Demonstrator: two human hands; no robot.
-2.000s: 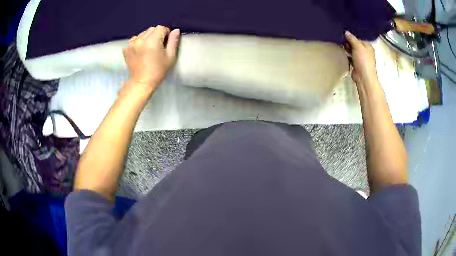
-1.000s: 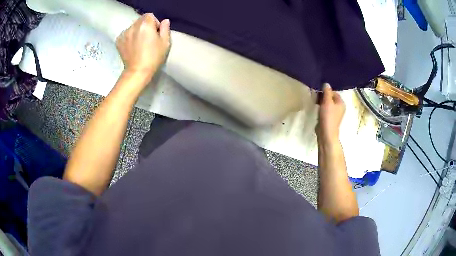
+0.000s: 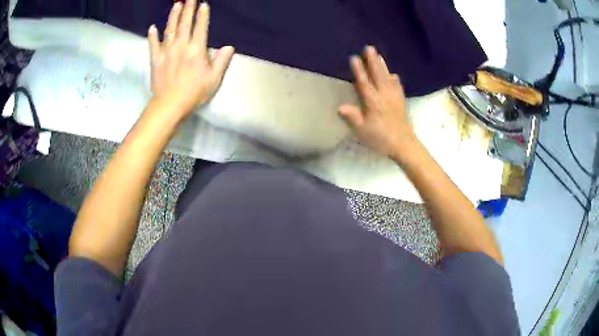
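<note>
A solid dark purple cloth lies over the far part of the long padded pressing form, its near edge running across the pad. My left hand is spread flat, palm down, with its fingers on the cloth and its palm on the pale pad. My right hand has its fingers apart, slightly blurred, over the near edge of the cloth. Whether it touches the cloth cannot be told. Neither hand grips anything. The cloth's far side is cut off by the top of the picture.
A steam iron with an orange-brown handle stands on its rest at the right, beside the cloth's corner. Black cords run right from it. The white table cover has brown stains near the iron. A dark checked heap lies at the left edge.
Both hands have let go of the cloth's edge and opened. My right hand has moved left and up, away from the cloth's right corner. The view has shifted slightly.
</note>
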